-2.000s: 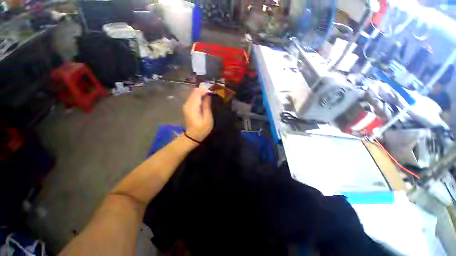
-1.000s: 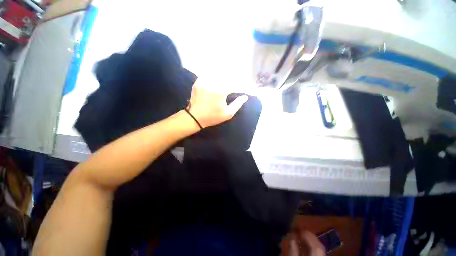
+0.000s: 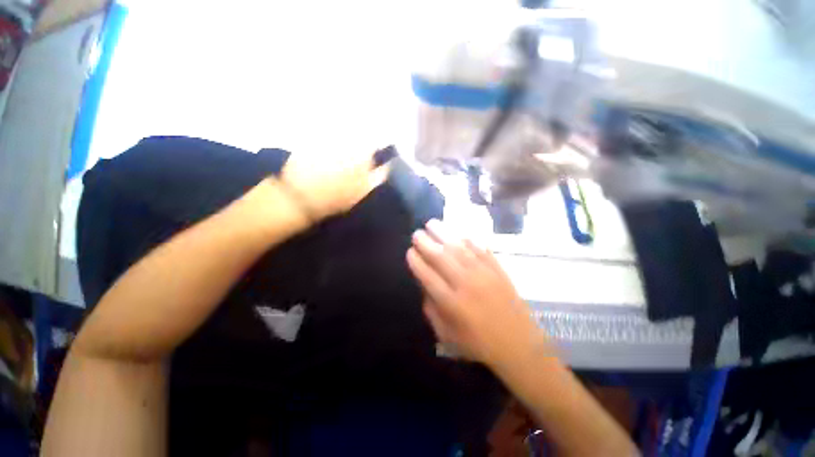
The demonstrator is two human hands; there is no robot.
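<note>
The large black cloth (image 3: 170, 196) lies on the white machine bed and hangs over its front edge onto my lap. My left hand (image 3: 335, 183) grips the cloth near its upper right corner, where a small greyish flap (image 3: 413, 192) shows. My right hand (image 3: 460, 286) lies on the cloth's right edge with fingers extended; whether it pinches the fabric cannot be told. The presser foot area (image 3: 508, 210) is just right of the cloth, apart from it and blurred.
The white machine head (image 3: 715, 147) with a blue stripe spans the upper right. Blue and yellow-green snips (image 3: 576, 210) lie on the bed. Black cut pieces (image 3: 675, 259) lie right of them. A ruler strip (image 3: 617, 327) runs along the front edge.
My right hand has come up from below the table edge onto the cloth. My left hand and the cloth have shifted left in view, and the cloth is spread lower.
</note>
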